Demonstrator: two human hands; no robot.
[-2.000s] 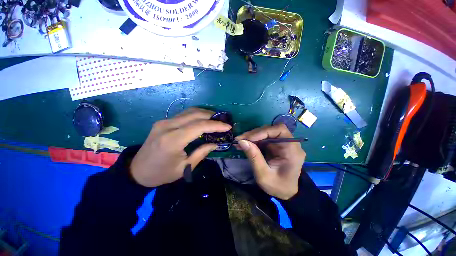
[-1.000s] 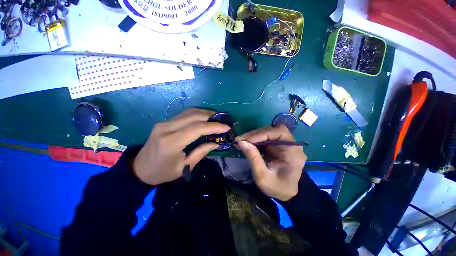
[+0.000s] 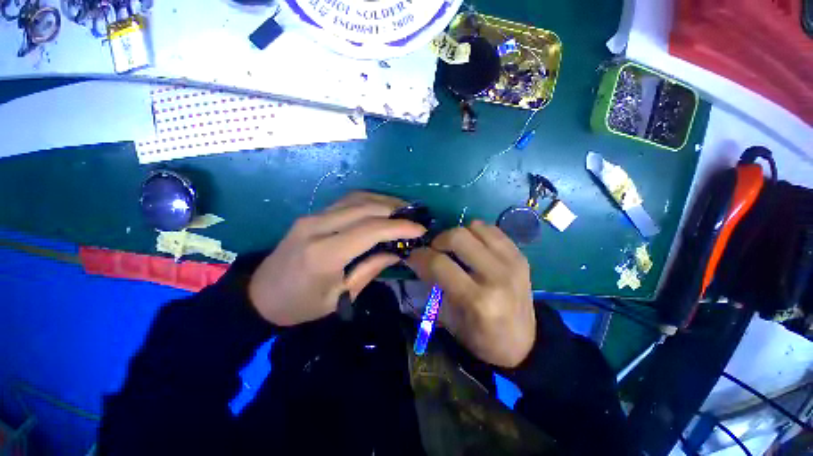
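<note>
My left hand [image 3: 325,258] holds a small round black housing [image 3: 412,233] between thumb and fingers, just above the near edge of the green mat. Its open side shows small yellowish parts. A dark band [image 3: 345,305] is on a left finger. My right hand [image 3: 486,289] is at the housing's right side, with its fingertips touching or almost touching it. The tweezers [image 3: 429,321] lie in my right hand, their blue-purple end pointing down towards my body. What the right fingertips pinch is hidden. A thin pale tip shows above the right fingers.
A round dark cover [image 3: 520,224] and a small silvery block with wires [image 3: 560,215] lie right of my hands. A glossy round unit [image 3: 168,199] and tape pieces [image 3: 194,245] lie left. Behind are a yellow tray [image 3: 554,67] and green box [image 3: 609,102]; an orange-black tool [image 3: 724,227] rests right.
The tweezers have turned in my right hand from pointing right to pointing down towards my body. The right hand has rolled over, knuckles up. The whole view has shifted slightly.
</note>
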